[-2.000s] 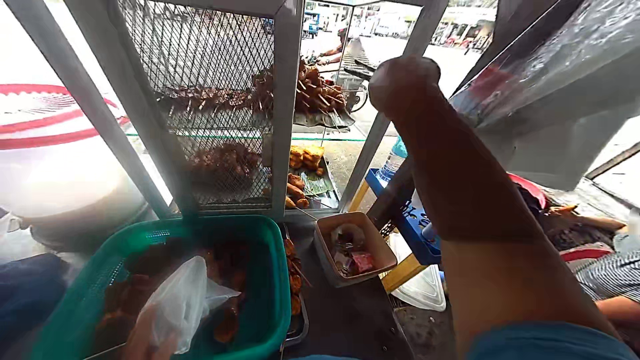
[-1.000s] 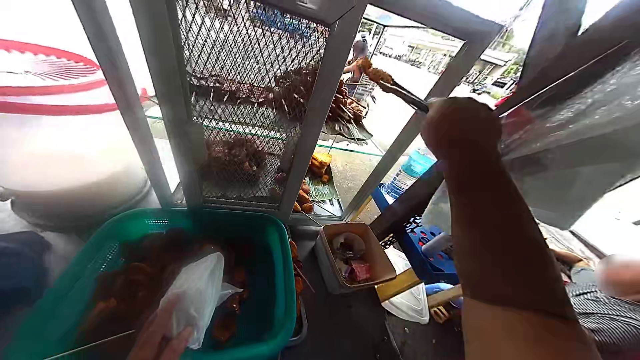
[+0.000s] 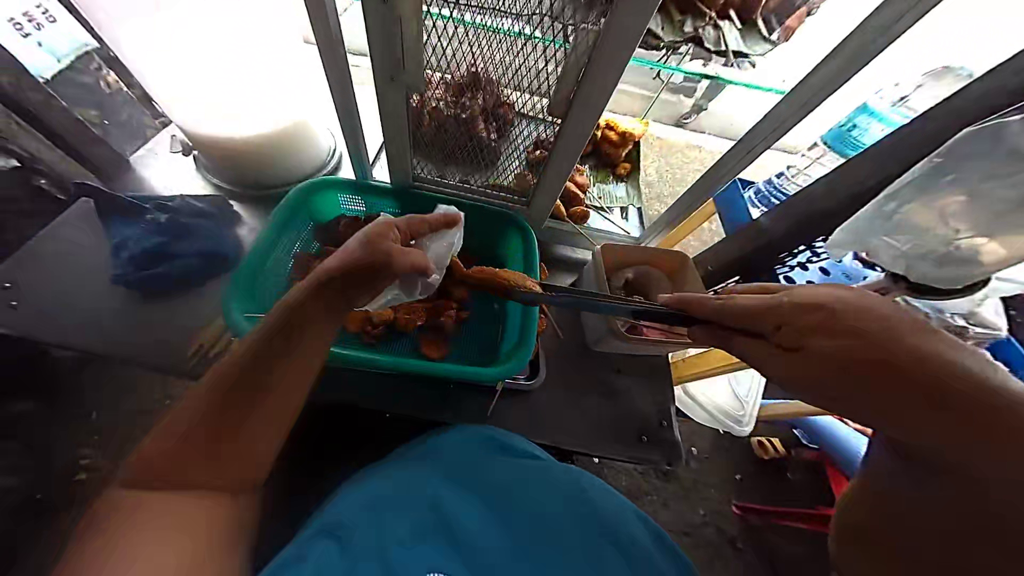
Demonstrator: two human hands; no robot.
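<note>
My left hand (image 3: 380, 256) holds a small clear plastic bag (image 3: 432, 260) over a green plastic basket (image 3: 512, 364). My right hand (image 3: 800, 344) grips dark metal tongs (image 3: 608, 304). A piece of reddish-brown fried meat (image 3: 498, 282) is between the tongs' tips, its left end close to the bag; whether it is inside the bag's mouth I cannot tell. More fried pieces (image 3: 412, 316) lie in the basket below my left hand, some hidden by it. A square plastic container (image 3: 592, 332) stands right of the basket, under the tongs.
A metal-framed display case (image 3: 588, 104) with mesh and skewered food (image 3: 464, 112) stands behind the basket. A large white container (image 3: 248, 104) is at upper left, a blue cloth (image 3: 172, 240) at left. A water bottle (image 3: 864, 128) and a hanging plastic bag (image 3: 944, 208) are at right.
My right hand has come down from beside the display case to the basket, with the tongs and the fried piece. My left hand still holds the bag over the basket. The view has tilted down.
</note>
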